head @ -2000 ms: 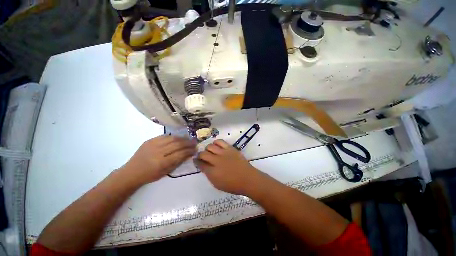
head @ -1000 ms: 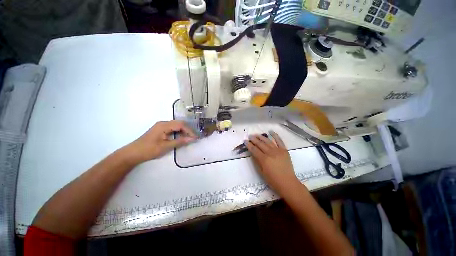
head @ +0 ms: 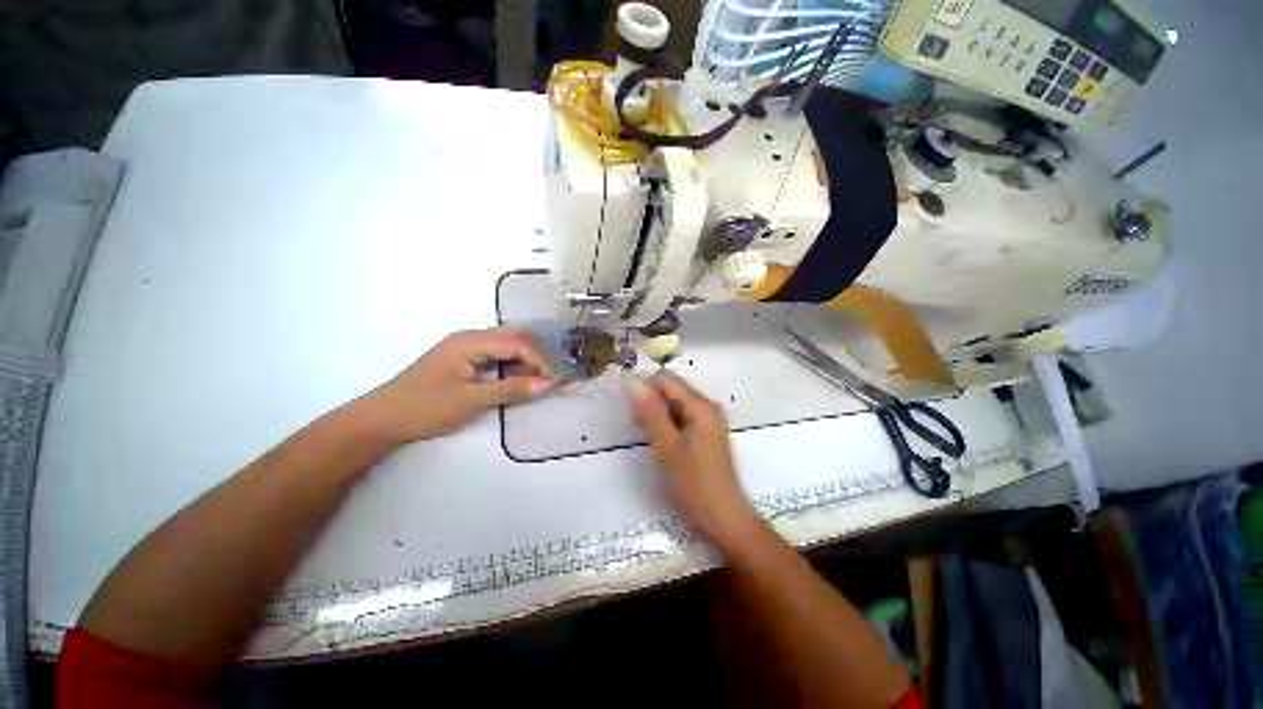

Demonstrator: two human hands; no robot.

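The cream sewing machine head stands across the table, with its needle and presser foot area at its left end. My left hand is just left of and in front of the presser foot, fingertips close together; what they pinch is too small to tell. My right hand is right of the foot, fingers curled around a dark piece, seemingly the thread snips, mostly hidden by the fingers. Fabric shears lie on the bed and table to the right, blades towards the machine's left end.
A black elastic band wraps the arm, above a tan curved strip. A control panel is at the top right. A white strip hangs at the right. Grey folded material lies at the left edge. Denim is at lower right.
My right hand came down on the snips lying on the bed, and has now moved left towards the presser foot; the snips no longer lie there. My left hand stays beside the foot.
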